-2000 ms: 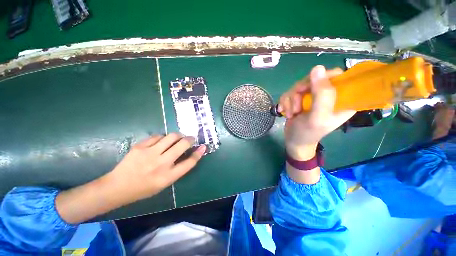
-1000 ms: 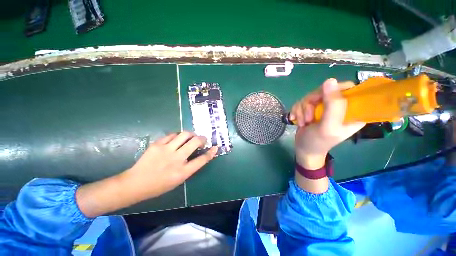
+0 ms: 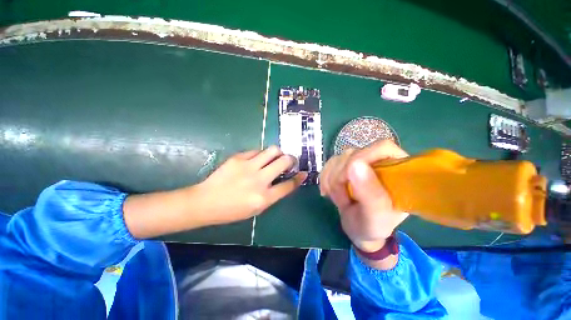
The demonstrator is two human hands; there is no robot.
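Observation:
The phone assembly (image 3: 301, 134) lies on the dark green mat, dark board at its top, white-silver middle with dark strips. My left hand (image 3: 247, 187) rests its fingertips on the phone's lower end. My right hand (image 3: 366, 187) grips the yellow-orange electric screwdriver (image 3: 451, 189), held nearly level, its front pointing left toward the phone's lower right corner. The bit is hidden by my right fingers, so I cannot tell if it touches. The round screw tray (image 3: 366, 132), with silvery-brown screws on it, is partly covered by my right hand.
A small white counter (image 3: 401, 92) lies beside the ledge (image 3: 319, 57). A spare phone assembly (image 3: 508, 132) lies at the right of the bench. More dark assemblies (image 3: 518, 67) lie on the green belt at the upper right. A blue-sleeved person (image 3: 519, 275) shows at the lower right.
My right hand and the screwdriver have moved left from the tray's right side to beside the phone's lower end. My left hand stays on the phone. The camera view has shifted.

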